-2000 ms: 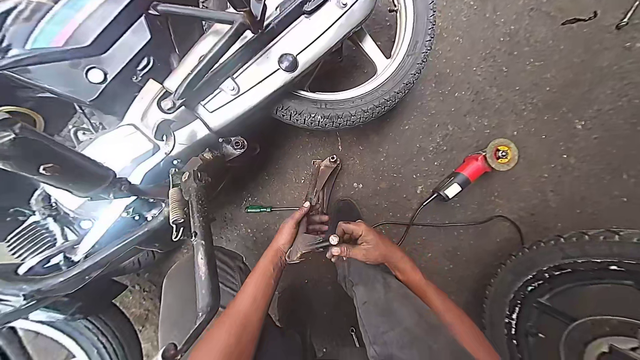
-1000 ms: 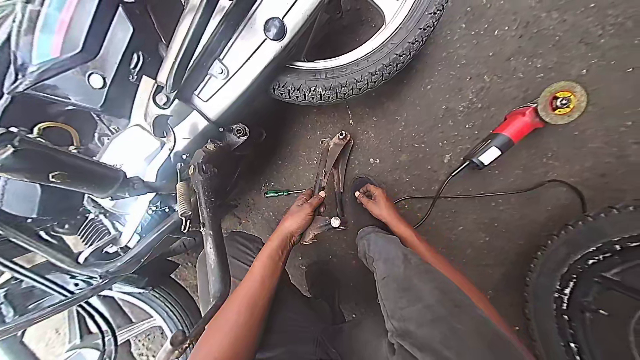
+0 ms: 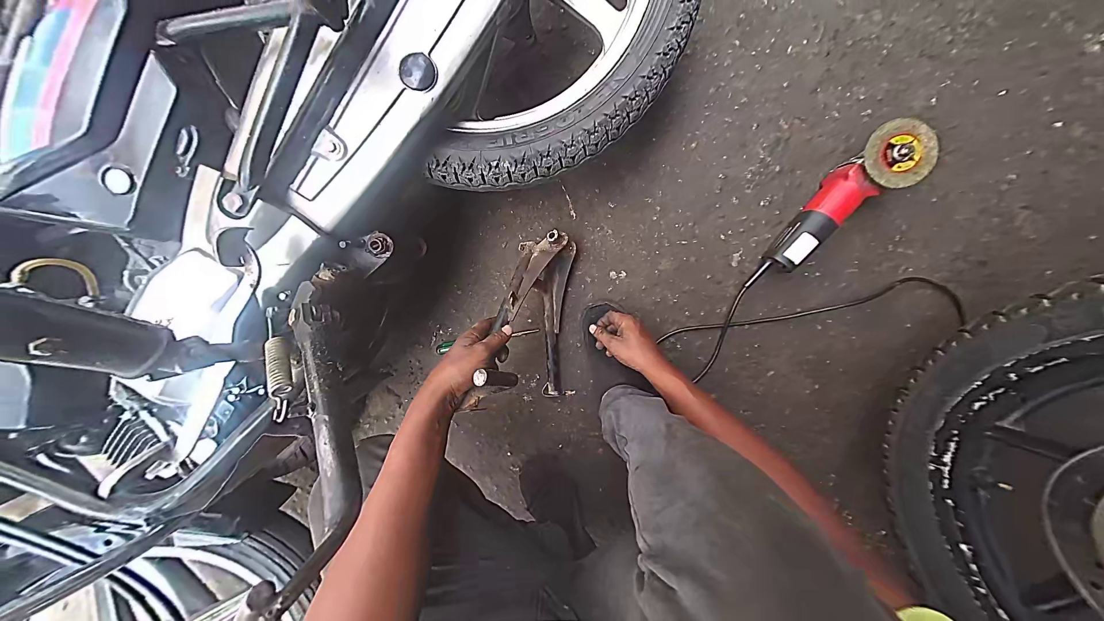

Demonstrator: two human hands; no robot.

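My left hand (image 3: 470, 355) is closed around one leg of a rusty metal motorcycle stand (image 3: 553, 302), whose forked end points away from me, toward the tyre. A short round stub with a pale end (image 3: 496, 378) lies against the stand's near part, just below that hand. Behind the same hand a screwdriver (image 3: 445, 348) with a green handle is partly hidden. My right hand (image 3: 623, 338) is beside my dark shoe, to the right of the stand, fingers curled with thumb and fingertips together. Whether something small is between them cannot be told.
A motorcycle (image 3: 302, 216) fills the left side, its tyre (image 3: 561, 155) above the stand. An angle grinder (image 3: 830, 207) lies at the right, its black cord (image 3: 802, 312) running over the ground. At the lower right lies a loose wheel (image 3: 923, 448).
My right hand has left the near end of the stand and moved right, over by my shoe. My left hand stays on the stand. The view has shifted.
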